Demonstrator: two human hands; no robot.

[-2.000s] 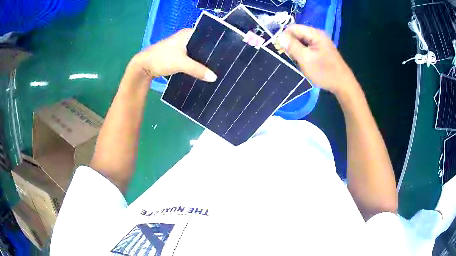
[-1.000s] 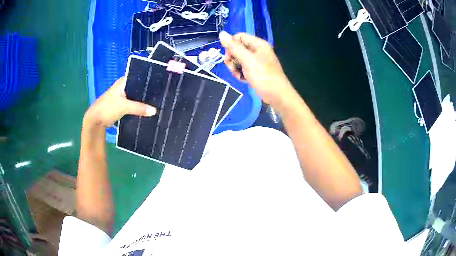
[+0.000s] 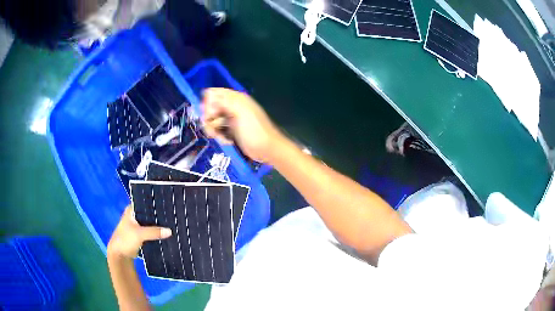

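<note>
My left hand (image 3: pixel 131 237) grips two stacked solar panels (image 3: pixel 188 231) by their left edge, thumb on the front face. The rear panel sticks out at the top and right. A white coiled lead (image 3: pixel 216 167) shows at its top edge. My right hand (image 3: pixel 237 121) is raised beyond the panels, over the right rim of the large blue crate, fingers curled together. It is blurred, and I cannot tell whether it holds something. Inside the large blue crate (image 3: pixel 76 176) lie several panels (image 3: pixel 157 97) with white leads.
A green-topped bench (image 3: pixel 389 85) runs along the right, bearing panels (image 3: pixel 451 42) and white sheets (image 3: pixel 508 73). A smaller blue crate (image 3: pixel 213 73) stands beside the large one. Stacked blue crates (image 3: pixel 36 270) are at lower left. A person's dark head is at top left; a shoe is under the bench.
The view has turned toward the bench. My right hand has moved away from the panels' top edge. The pink patch seen earlier at the front panel's top edge no longer shows. My left hand keeps its grip.
</note>
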